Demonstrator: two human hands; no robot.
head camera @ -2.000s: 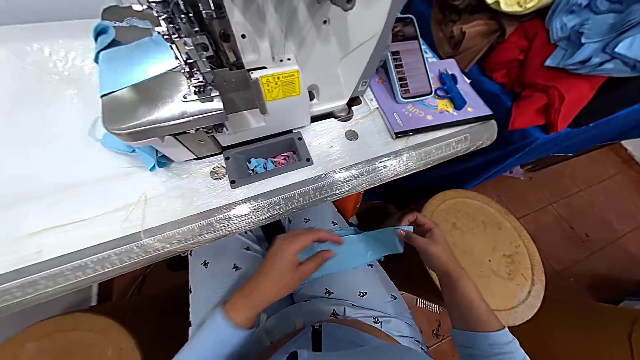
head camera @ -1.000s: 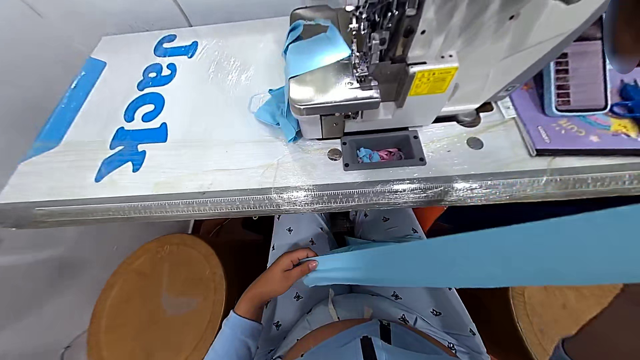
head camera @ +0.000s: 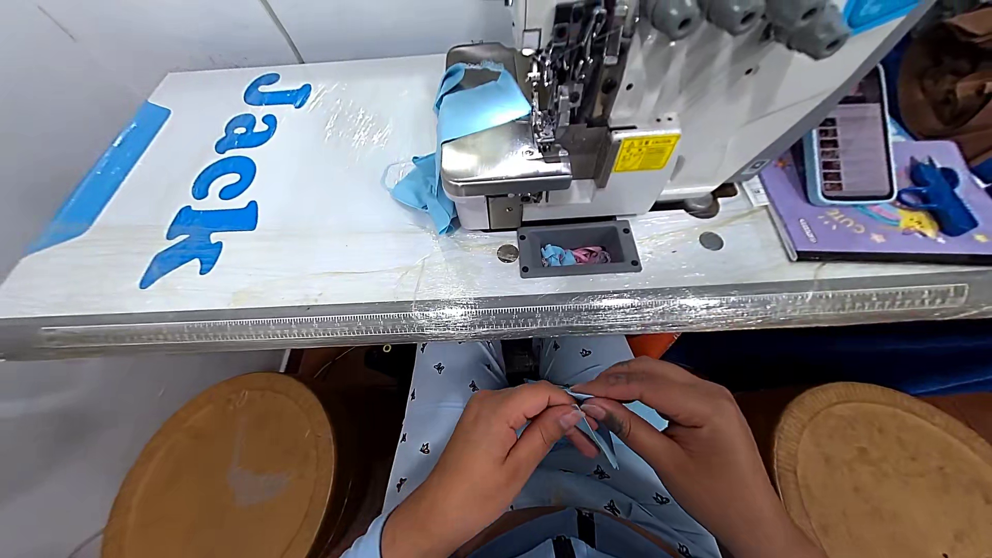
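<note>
Above my lap, a light blue fabric strip (head camera: 597,438) is pinched between both hands. My left hand (head camera: 496,449) grips its edge with thumb and forefinger. Close against it, my right hand (head camera: 674,434) pinches the same fabric, the fingertips of the two hands nearly touching. Part of the strip is hidden behind the fingers. On the table stands an overlock sewing machine (head camera: 635,93), with another light blue fabric piece (head camera: 480,108) lying over its metal plate by the needle area. A crumpled light blue end (head camera: 425,190) hangs down at the plate's left side.
A small grey tray (head camera: 527,252) with blue and pink scraps is set at the table edge (head camera: 310,329), which carries a ruler. At right, a phone (head camera: 852,147) and blue thread snips (head camera: 942,198) lie on a purple notebook (head camera: 806,225). Round stools (head camera: 225,465) flank my legs.
The blue strip was stretched wide to the right between my hands; now both hands are together over my lap with it gathered between them. The view has shifted.
</note>
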